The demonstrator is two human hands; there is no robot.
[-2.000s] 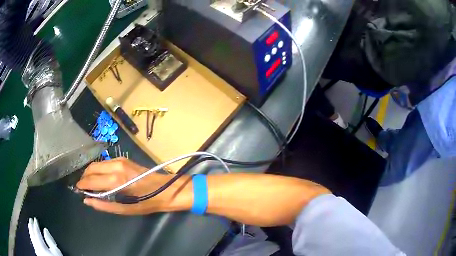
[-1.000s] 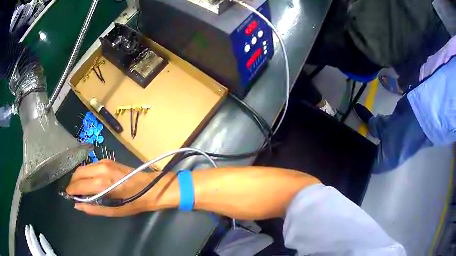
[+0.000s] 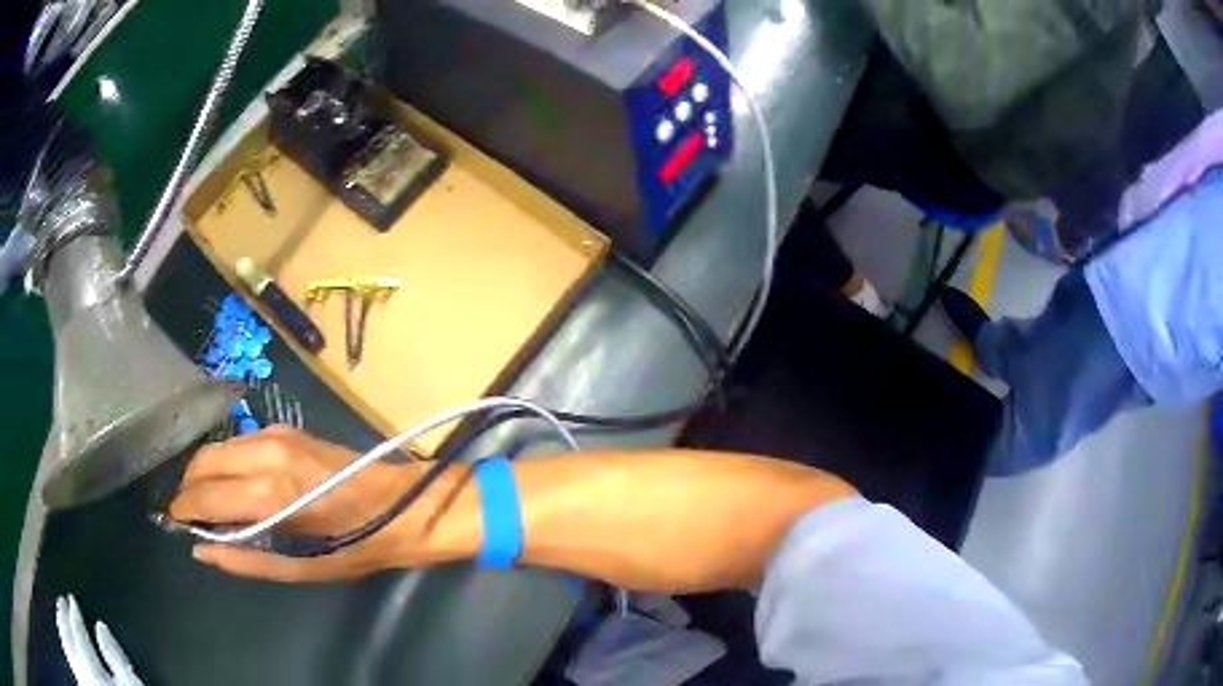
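Note:
My right hand (image 3: pixel 275 503), bare, with a blue wrist strap (image 3: pixel 499 512), is closed around a soldering iron (image 3: pixel 302 543) at the lower left. The iron's black cable and a white tube run back over my wrist. Its tip end points left, small and blurred. My left hand (image 3: pixel 94 654), in a white glove, is cut off by the lower left edge. Only some fingers show, and what it holds is out of the picture. The work under the iron cannot be made out.
A translucent extraction hood (image 3: pixel 121 402) stands just above my right hand, beside blue disc components (image 3: pixel 238 339). A cardboard tray (image 3: pixel 470 288) holds brass strips (image 3: pixel 352 291), a dark-handled tool (image 3: pixel 282 306) and a black iron stand (image 3: pixel 360 148). Behind is the soldering station (image 3: pixel 563 114). A person (image 3: pixel 1073 322) sits at right.
The whole view has shifted, so the tray, hood and hands appear further left than in the earliest frame. My right hand keeps its grip on the iron near the hood.

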